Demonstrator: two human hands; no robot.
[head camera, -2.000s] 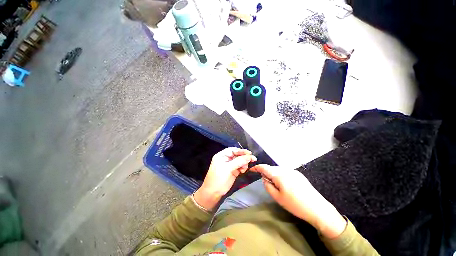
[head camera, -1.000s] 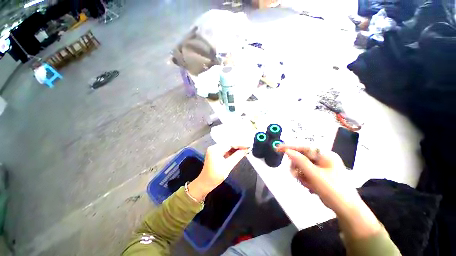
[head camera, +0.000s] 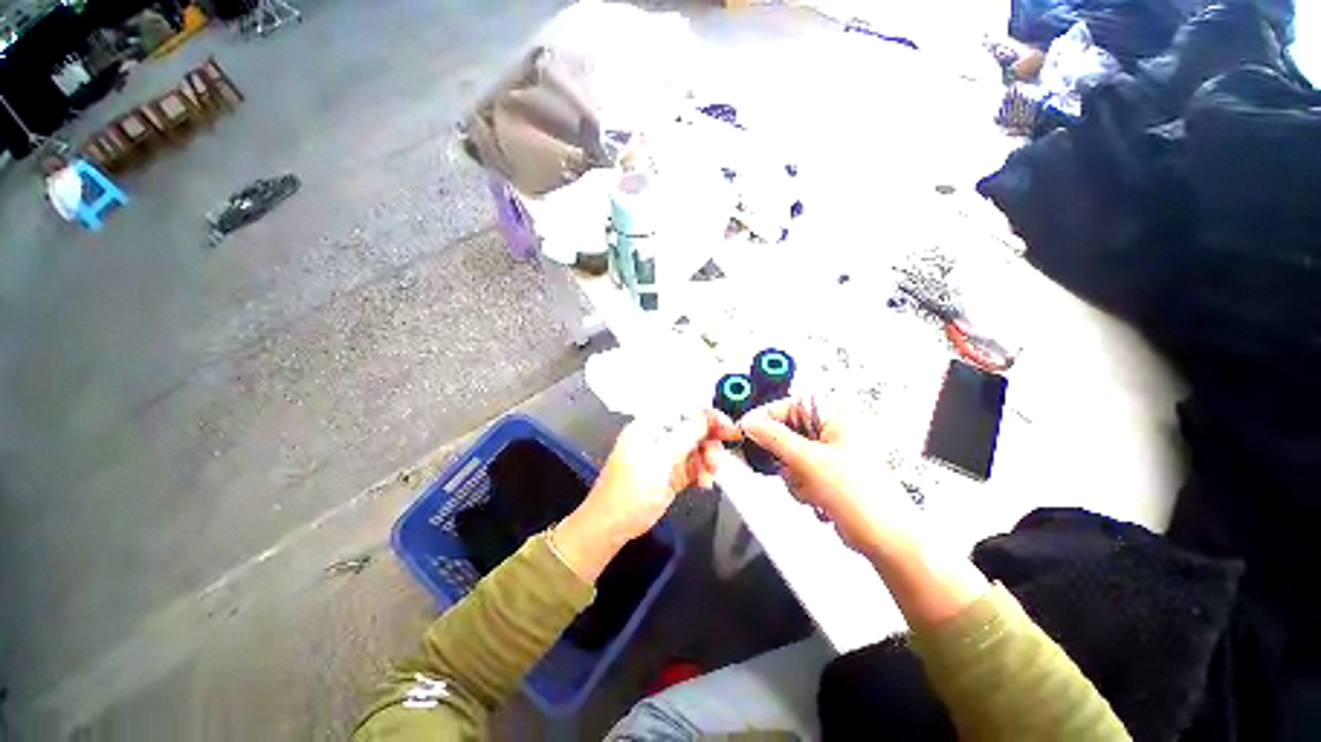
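My left hand (head camera: 646, 473) and my right hand (head camera: 829, 467) meet at the fingertips in front of the black thread cones (head camera: 772, 371). The thumbs and forefingers are pinched together. Anything between them is too small or blurred to make out. Two cones show teal ring ends; the rest of the cones is hidden behind my fingers. A black garment with a rough fleecy face (head camera: 1108, 602) lies at the lower right, beside my right forearm.
A blue basket (head camera: 420, 534) with black cloth stands left of my lap. On the white table (head camera: 855, 602) are a black phone (head camera: 966, 418), red-handled snips (head camera: 979, 347), a teal bottle (head camera: 632, 249) and crumpled bags. Dark garments (head camera: 1130, 218) lie at the right.
My hands were close together, then apart with the right at the cones; now their fingertips meet again. The view has tilted up, showing more floor and table.
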